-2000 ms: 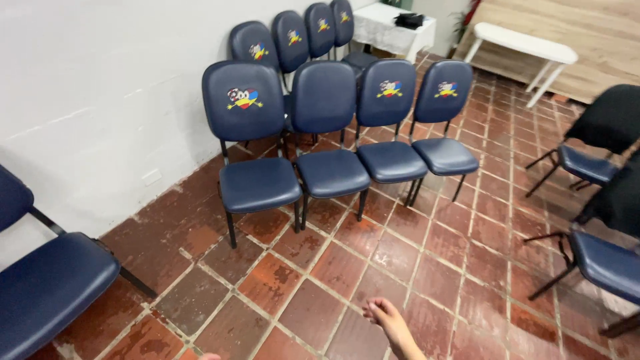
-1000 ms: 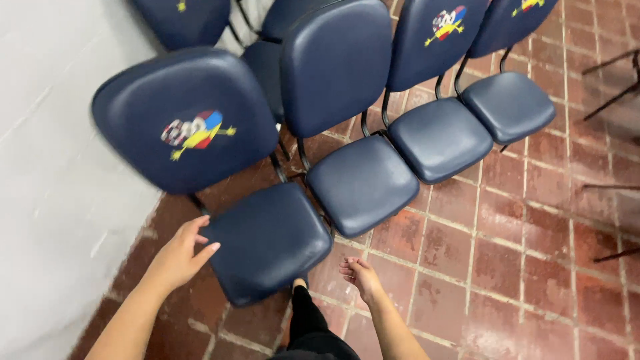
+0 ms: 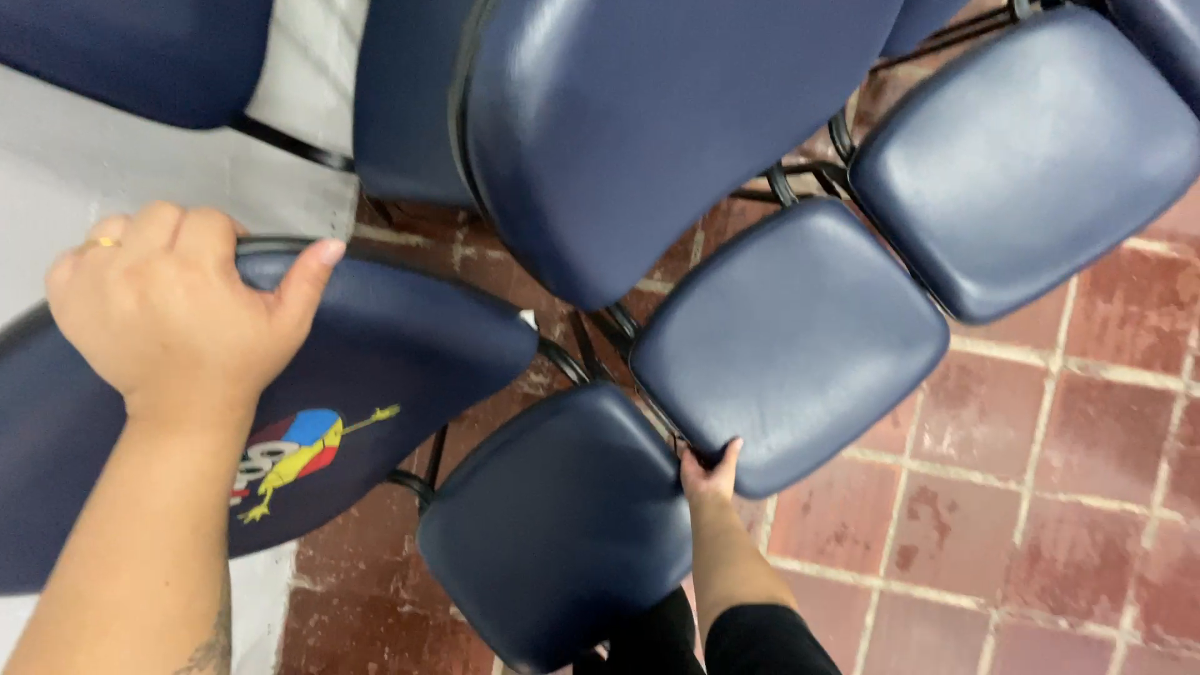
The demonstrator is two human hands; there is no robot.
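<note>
My left hand [image 3: 173, 300] grips the top edge of a navy padded chair backrest [image 3: 412, 347], thumb over the near face, which bears a colourful cartoon print [image 3: 300, 455]. That chair's seat [image 3: 558, 525] lies below and right of the backrest. My right hand [image 3: 710, 473] is at the right edge of this seat, in the gap beside the neighbouring chair's seat [image 3: 792, 347]. Its thumb shows on top; its other fingers are hidden, so how firmly it holds the seat cannot be told.
The neighbouring chair's backrest [image 3: 647, 122] rises close behind. Another padded seat [image 3: 1031, 159] adjoins at the upper right, and more navy backrests [image 3: 141, 47] stand at the upper left. A pale wall [image 3: 56, 141] is on the left; reddish floor tiles [image 3: 966, 506] lie to the right.
My left hand has gone from beside the seat to the backrest's top edge and closed on it. My right hand has moved to the seat's right edge. The view is much closer to the chairs.
</note>
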